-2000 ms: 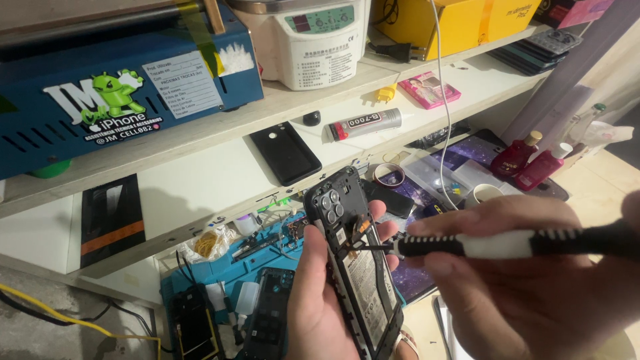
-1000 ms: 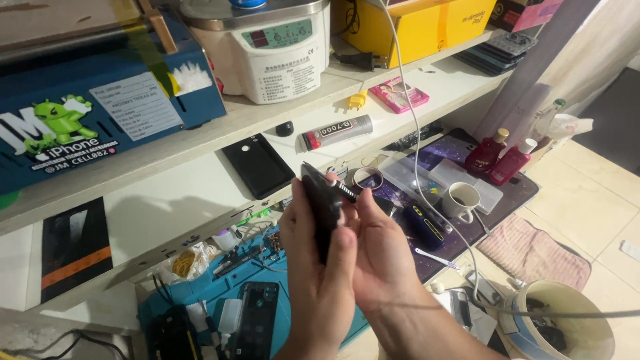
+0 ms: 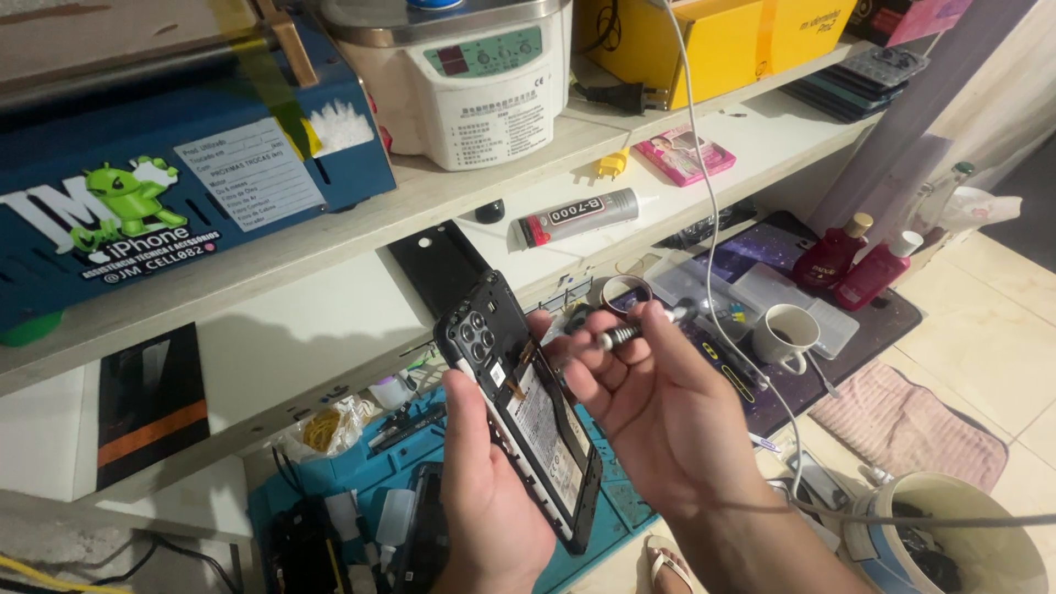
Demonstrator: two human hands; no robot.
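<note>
A smartphone with its back cover off point(image 3: 528, 412) stands tilted in my left hand point(image 3: 491, 487), its camera cluster, battery and flex cables facing me. The left thumb lies along one side of the frame, and fingertips show past the other side. Just right of the phone, my right hand point(image 3: 676, 404) has its palm turned up. A black and white screwdriver point(image 3: 631, 332) lies across its fingers under the thumb; its tip cannot be made out. Behind the phone's top end, a black phone case point(image 3: 437, 264) rests on the lower shelf.
The lower shelf bears a B-7000 glue tube point(image 3: 582, 216) and a yellow plug adapter point(image 3: 612, 165). Below are a teal repair mat point(image 3: 619, 487), a white mug point(image 3: 785, 334) and a bucket point(image 3: 973, 528). A grey cable point(image 3: 714, 247) hangs at the right. An ultrasonic cleaner point(image 3: 495, 99) stands above.
The phone, edge-on between both hands a second ago, now shows its opened back. My right hand has come away from it. The screwdriver, pointed at the phone two seconds ago, now lies in the fingers.
</note>
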